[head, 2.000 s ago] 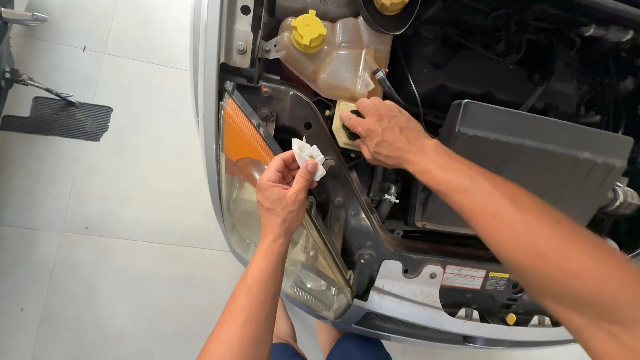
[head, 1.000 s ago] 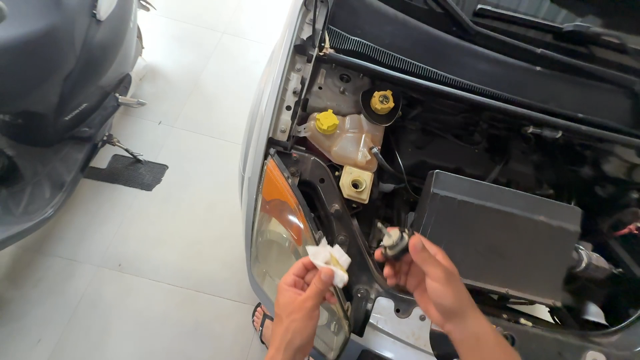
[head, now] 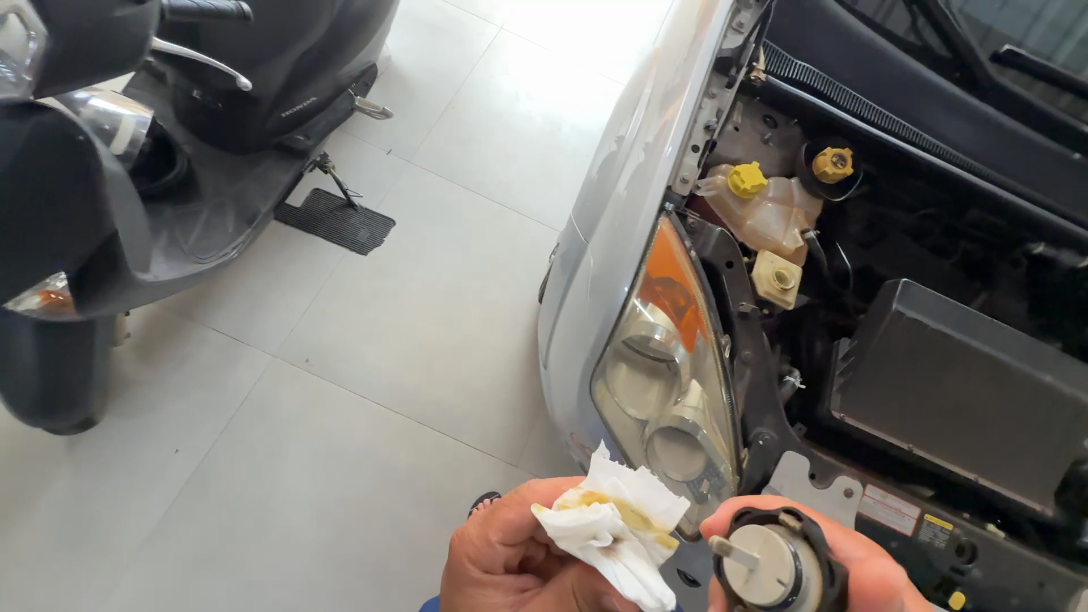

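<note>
My left hand (head: 518, 544) pinches a crumpled white paper tissue (head: 616, 531) that bears yellow-brown stains. Close to its right, my right hand (head: 867, 561) holds a black reservoir cap (head: 769, 561), its pale underside and short stem turned toward me. Cap and tissue are apart, both in front of the headlight. In the engine bay the small cream fluid reservoir (head: 776, 279) stands with its round filler neck uncovered. Behind it sits the translucent coolant tank (head: 778, 212) with a yellow cap (head: 748, 180) on it. A darker yellow cap (head: 832, 165) is farther right.
The car's headlight (head: 671, 365) with its orange indicator and the silver fender (head: 612, 195) lie left of the bay. A black box-shaped cover (head: 969, 391) fills its right side. At the left, a dark scooter (head: 212, 170) with a ribbed black pedal pad (head: 340, 219) stands on the tiled floor.
Two seconds ago my right hand was on the cream reservoir; it has come away with the black cap and moved toward me, beside the tissue. The view has shifted left.
</note>
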